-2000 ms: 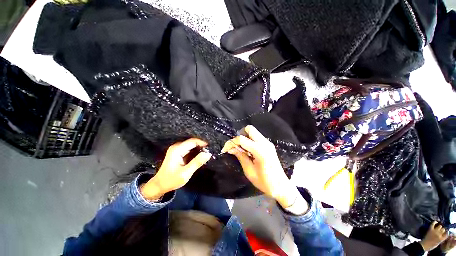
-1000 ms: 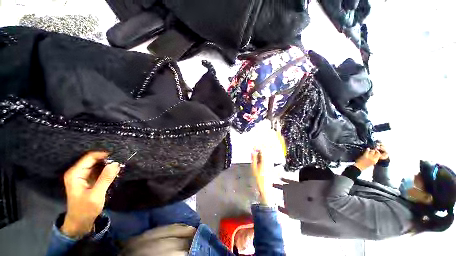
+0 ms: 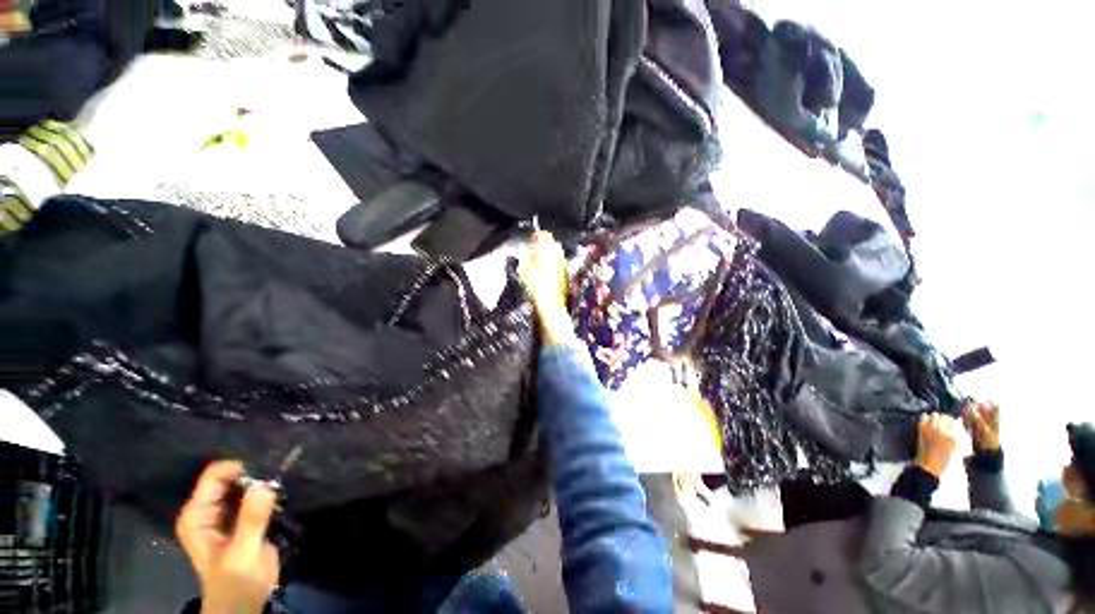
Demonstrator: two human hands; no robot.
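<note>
A large black jacket with black-and-silver braid trim lies over my lap and the table edge. My left hand is at its lower left, thumb and finger pinched on a small shiny piece; a thin needle-like line shows just beyond the fingertips. Whether it also grips cloth is unclear. My right hand is stretched forward past the jacket's right end, beside the floral bag. A tiny bright spot shows at its fingertips; whether it holds anything is unclear.
Black garments are heaped beyond, with a smooth rounded dark item beside them. A flecked black garment lies right of the bag. Another person's hands work at the right. A slatted crate is at lower left.
My right hand has left the trim and reached forward to the bag's left side. My left hand has moved off the trim to the lower left. The camera view has swung right.
</note>
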